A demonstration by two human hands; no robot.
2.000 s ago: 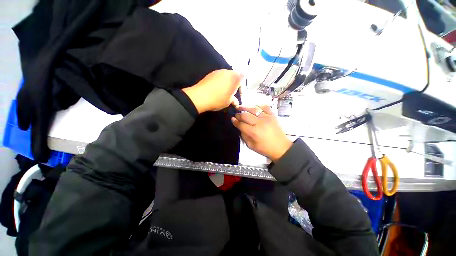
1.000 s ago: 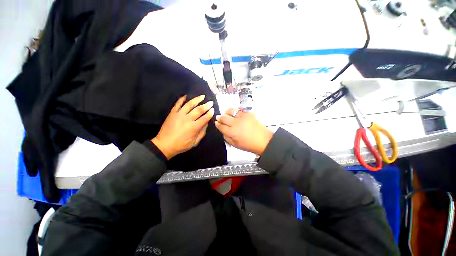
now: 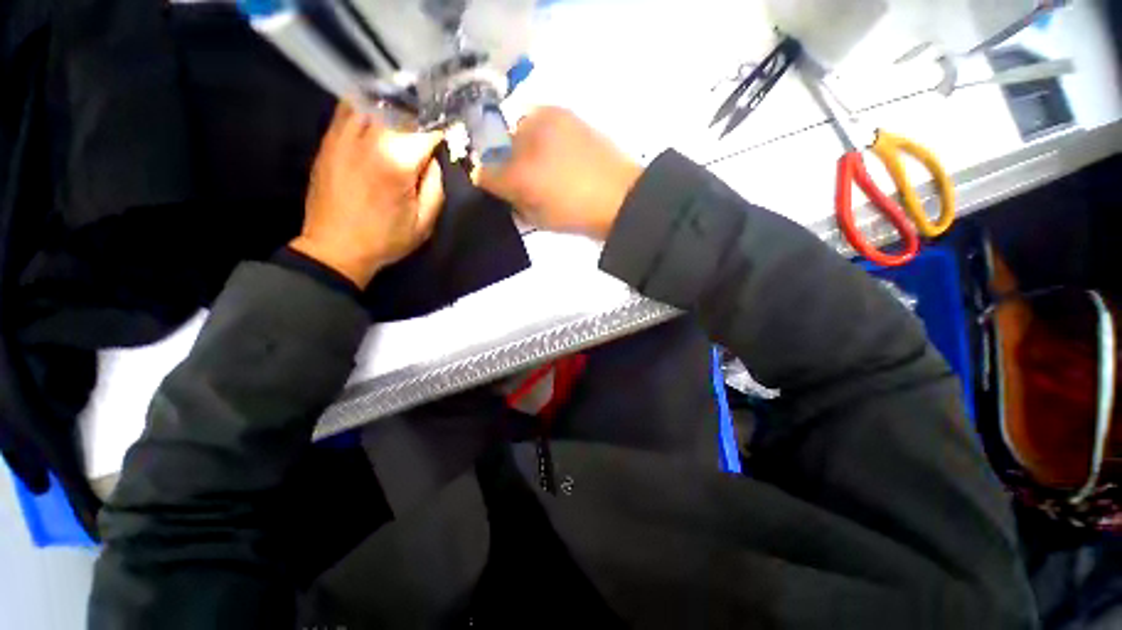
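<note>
The black garment point(image 3: 246, 160) lies heaped on the left of the white table, and one end reaches under the sewing machine's needle area point(image 3: 461, 99). My left hand point(image 3: 369, 191) grips the garment just left of the needle, fingers bent. My right hand point(image 3: 560, 170) is at the garment's edge just right of the needle, fingertips pinched together on it. The fingertips of both hands are partly hidden by the blurred machine head.
Scissors with red and yellow handles point(image 3: 881, 197) lie to the right, beside dark thread snips point(image 3: 753, 86). A measuring scale point(image 3: 492, 357) runs along the table's front edge. A blue crate point(image 3: 941, 314) stands below on the right, another blue piece point(image 3: 49, 511) at lower left.
The view has shifted, so the machine and scissors appear higher. My left hand has gone from lying fingers-spread on the garment to gripping it, and both hands are now close at the needle.
</note>
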